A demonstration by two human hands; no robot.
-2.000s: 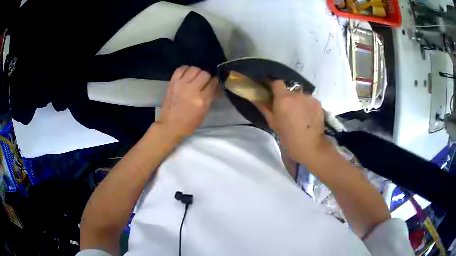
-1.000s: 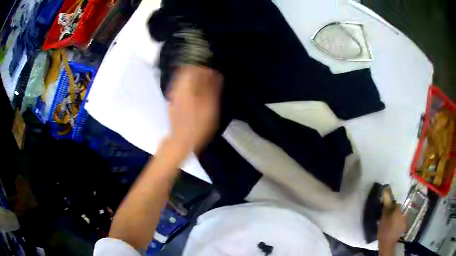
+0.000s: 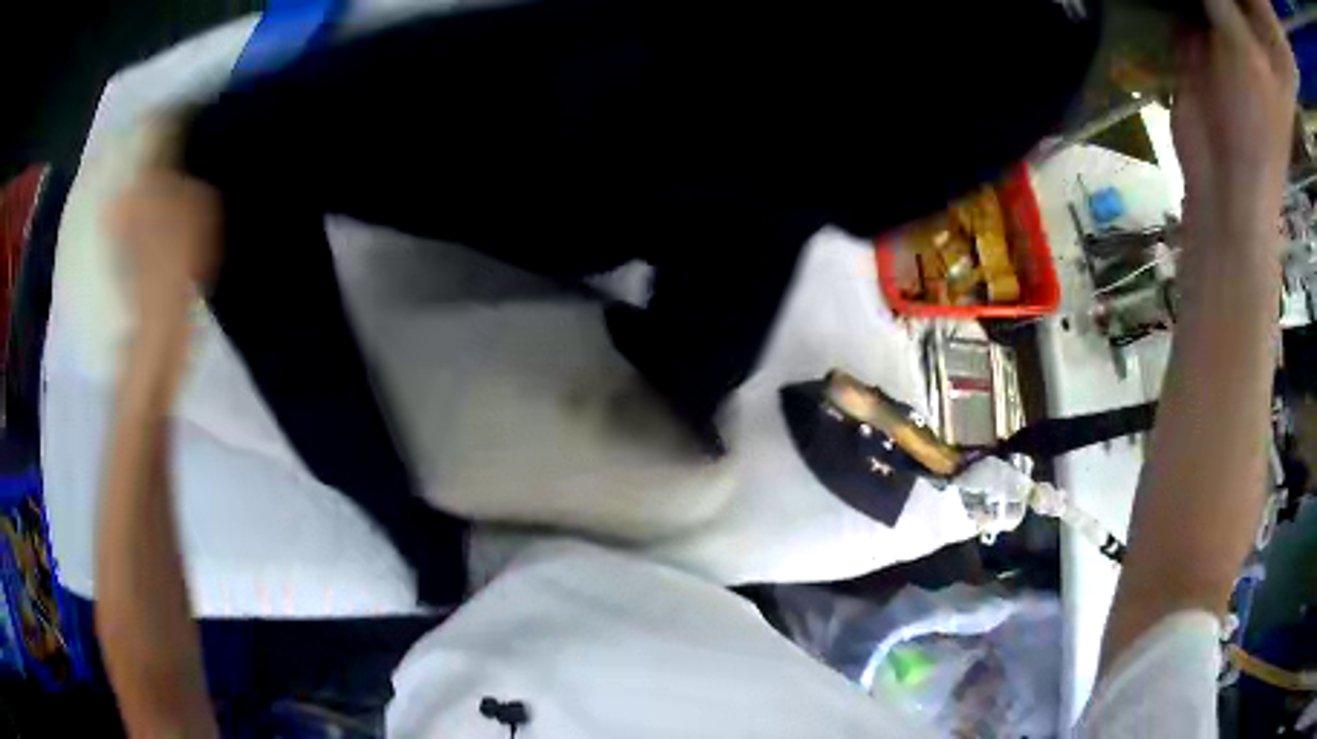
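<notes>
The black garment (image 3: 621,130) is stretched up in the air across the top of the view, blurred by motion. My left hand (image 3: 162,231) holds its left end, blurred. My right hand (image 3: 1235,72) is raised at the top right corner, partly cut off, beside the garment's dark right end; its grip is hard to see. A sleeve (image 3: 715,318) and a longer dark strip hang down over the cream padded pressing board (image 3: 535,419). The steam iron (image 3: 852,448) rests on the white cover, right of the board, with its tan handle up and no hand on it.
A red basket of yellow-brown items (image 3: 1047,260) stands at the right, above the metal iron rest (image 3: 971,378). A black hose (image 3: 1091,430) runs right from the iron. A clear plastic bag (image 3: 939,664) lies below. Blue basket edge (image 3: 29,578) at left.
My right hand has let go of the iron and risen to the top right. My left hand has moved far left. The garment has been lifted and spread off the board.
</notes>
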